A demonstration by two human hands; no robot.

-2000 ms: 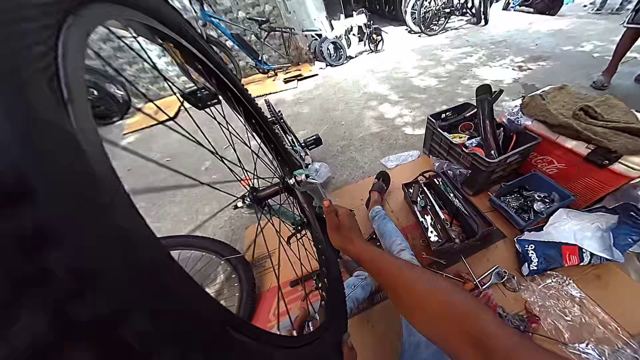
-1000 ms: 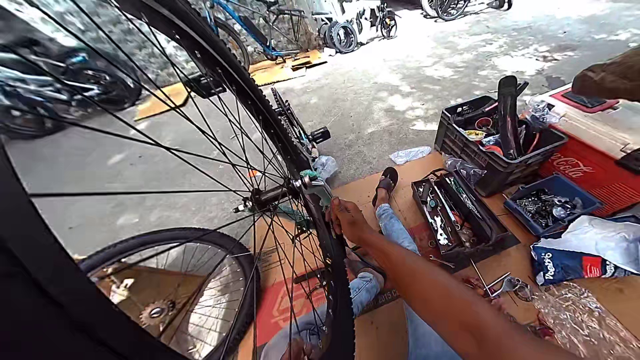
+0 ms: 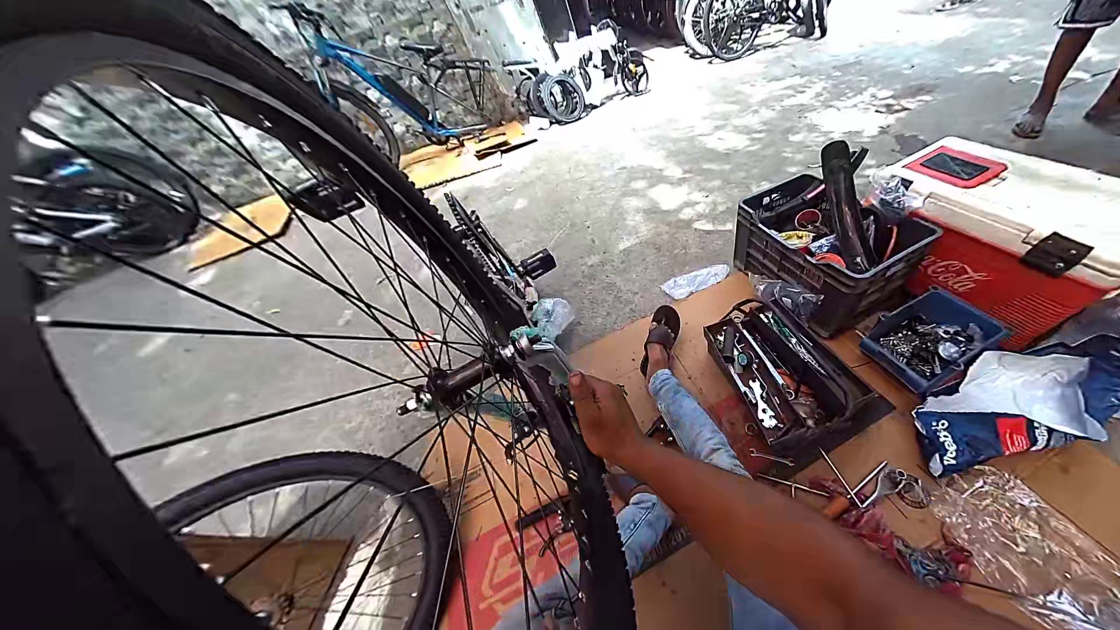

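A spoked bicycle wheel (image 3: 582, 490) with a black knobby tyre stands upright close in front of me. My right hand (image 3: 602, 416) is closed on a metal wrench (image 3: 553, 354), whose far end lies at the axle nut beside the wheel hub (image 3: 459, 381). The hand is just right of the tyre. My left hand is not in view. Behind and below, a second bicycle wheel (image 3: 437, 516) shows through the spokes. An open tool box (image 3: 809, 429) with wrenches and other hand tools rests on cardboard to the right.
Right of the tool box are a black crate (image 3: 814, 280), a blue bin (image 3: 910, 381) of small metal parts, a red cooler (image 3: 971, 293) and plastic bags. Loose tools (image 3: 875, 486) lie on the cardboard. A blue bicycle (image 3: 385, 87) stands by the wall. A person's legs (image 3: 1059, 79) show at upper right.
The view has shifted somewhat. My right hand stays by the hub with the wrench; no other plain change.
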